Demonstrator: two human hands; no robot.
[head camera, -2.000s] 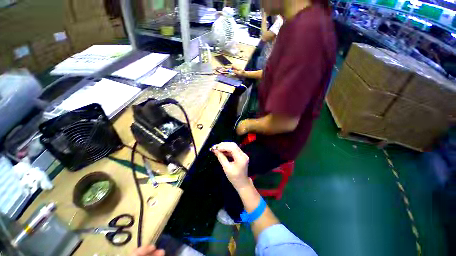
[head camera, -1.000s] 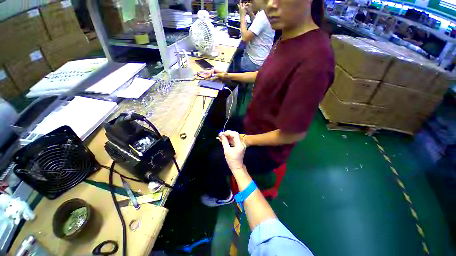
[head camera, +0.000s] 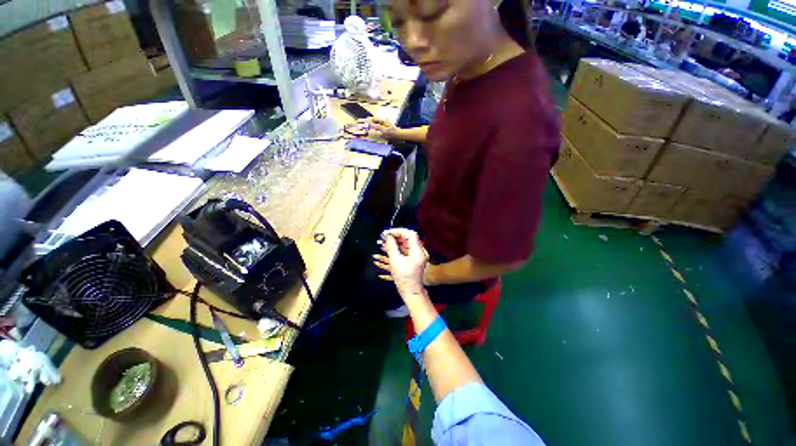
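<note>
My right hand is stretched out towards the seated person, with a blue wristband on its wrist. Its thumb and fingertips are pinched together at a tiny item, too small to make out. The other person's hand is close beside or behind my hand; whether they touch is not clear. My left hand is out of the picture.
A person in a dark red shirt sits on a red stool. The bench holds a black soldering station, black fan, round tin, tweezers and papers. Wrapped cartons stand on a pallet.
The view has swung right, and my left hand's fingers have left the lower edge. The person has leaned towards my right hand and brought a hand near it. My right hand stays extended and pinched.
</note>
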